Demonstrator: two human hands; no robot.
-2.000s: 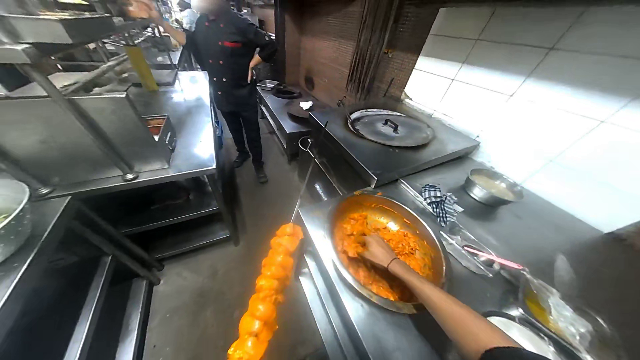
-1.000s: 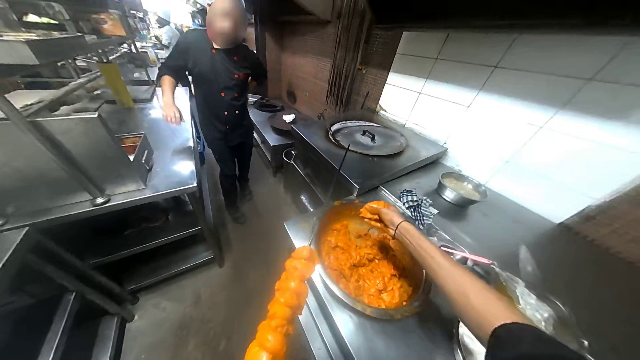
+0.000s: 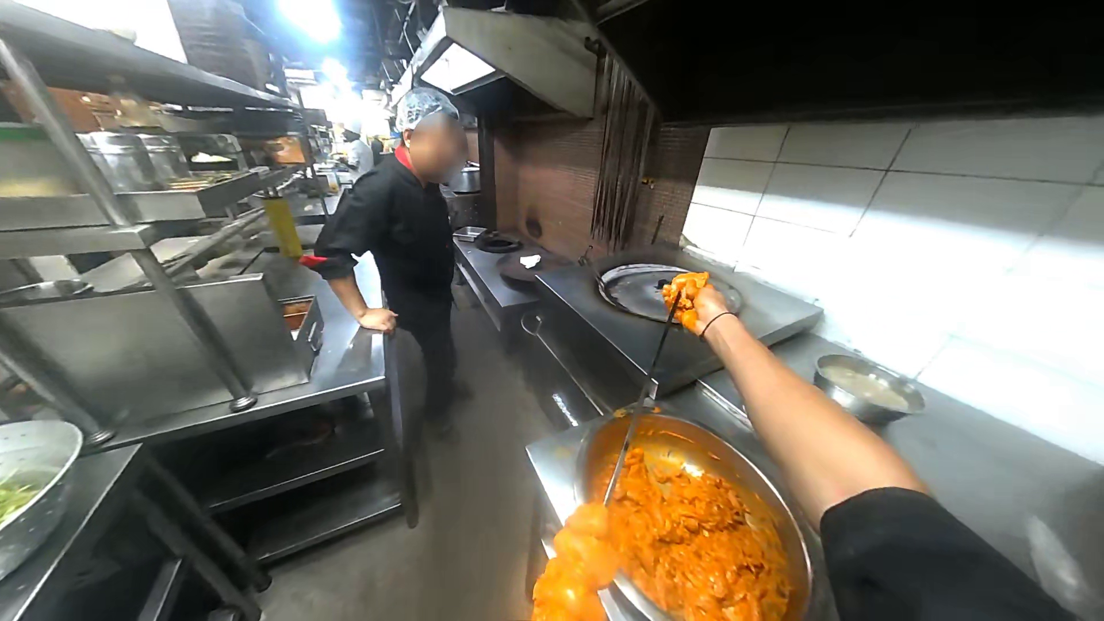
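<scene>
My right hand [image 3: 705,309] reaches out above the stove and holds orange marinated meat pieces [image 3: 686,297] at the upper end of a long metal skewer [image 3: 638,414]. More coated pieces [image 3: 573,565] are threaded on the skewer's lower part, at the bottom of the view. Below my right forearm stands a wide steel bowl [image 3: 798,535] with orange marinated meat [image 3: 690,526] in it. The skewer crosses over the bowl's left side. My left hand is not in view.
A co-worker [image 3: 401,224] in a black uniform and hair net leans a hand on the steel counter [image 3: 345,379] at left. Behind the bowl is a tandoor top with a round lid [image 3: 630,297]. A steel bowl of pale liquid [image 3: 869,392] stands by the tiled wall. A colander [image 3: 60,448] is at far left.
My right hand has moved from over the bowl up to the skewer's upper end, with meat in it. The co-worker has lowered a hand onto the counter. The view has shifted.
</scene>
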